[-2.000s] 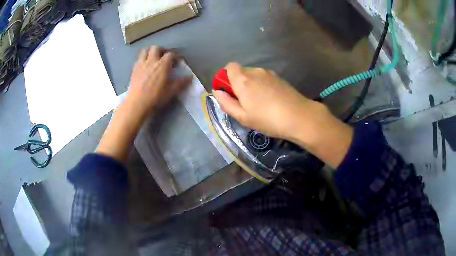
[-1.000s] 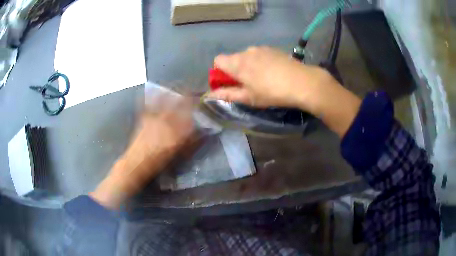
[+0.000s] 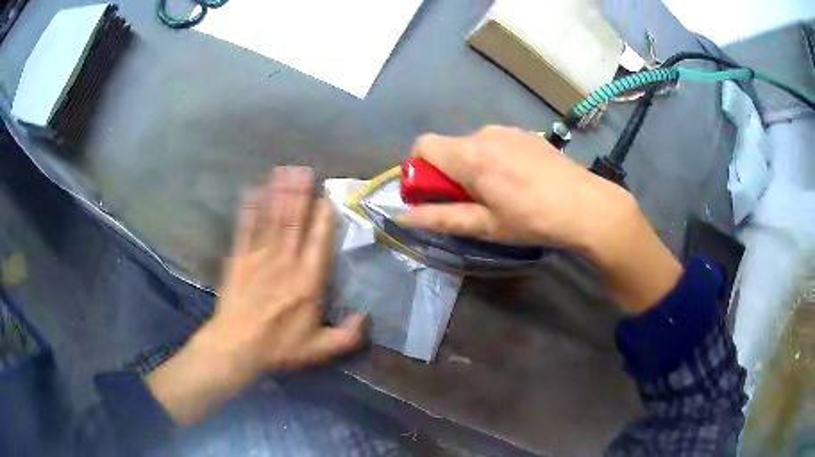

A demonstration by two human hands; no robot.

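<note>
My right hand [image 3: 527, 192] grips the red handle of the steam iron [image 3: 456, 254], whose pointed tip lies on the upper end of the work piece. The work piece, a small cloth piece with white folded edges [image 3: 431, 312], lies on the table with a grey, slightly see-through area [image 3: 375, 290] between the folds. My left hand [image 3: 277, 277] lies spread at the left side of the piece, palm down and slightly blurred, with nothing seen gripped. The iron and my hands hide part of the piece.
White sheets [image 3: 313, 36] lie beyond, with dark green snips [image 3: 183, 13] beside them. A finished stack [image 3: 67, 67] is far left, a tan cut-piece stack [image 3: 545, 54] far right. The green hose [image 3: 625, 85] and black cable trail right. A dark pad [image 3: 712, 259] is partly behind my right sleeve.
The view has shifted and turned. The piece now shows white folds at its upper end as well as its right side. My left hand has moved off it and spread flat; the iron stays in my right hand.
</note>
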